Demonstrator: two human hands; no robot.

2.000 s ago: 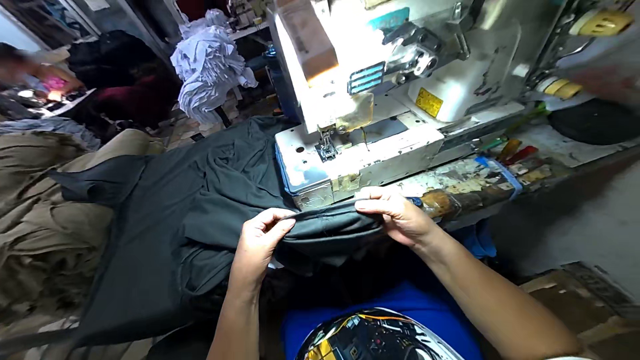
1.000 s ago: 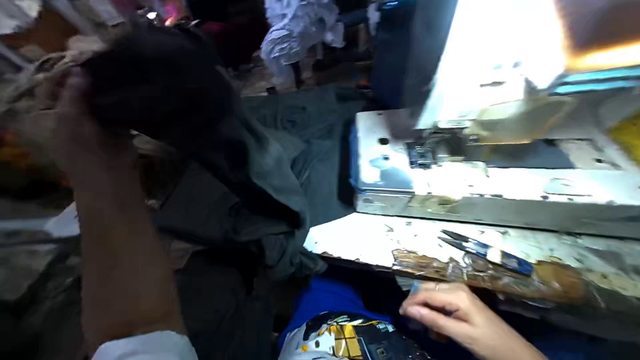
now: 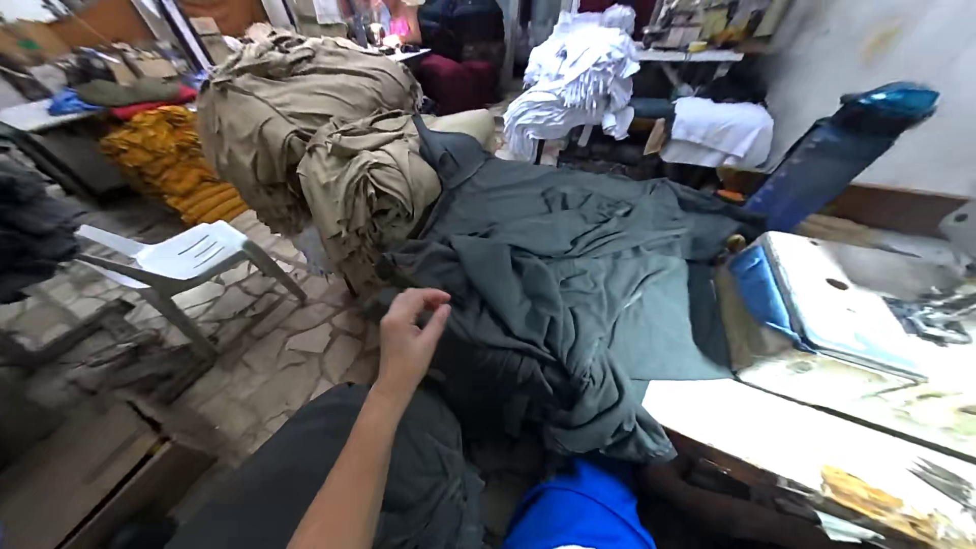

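My left hand [image 3: 412, 332] is raised beside a heap of dark grey-green fabric [image 3: 564, 282], its thumb and fingers apart with nothing between them. The fabric lies in loose folds to the right of the hand, reaching up to the bed of an industrial sewing machine [image 3: 846, 305] at the right. More dark cloth [image 3: 305, 473] hangs below and left of my forearm. My right hand is out of view.
A white plastic chair [image 3: 191, 255] stands at the left on the stone-patterned floor. Behind are khaki fabric bundles [image 3: 305, 99], a mustard cloth stack [image 3: 171, 160], white cloth [image 3: 579, 72] and a blue wrapped roll [image 3: 839, 156]. Another person [image 3: 400, 23] sits far back.
Two seconds ago both my hands held the dark fabric's edge before the machine; my left hand has since moved left and let go. My right hand has left the view, which has swung left.
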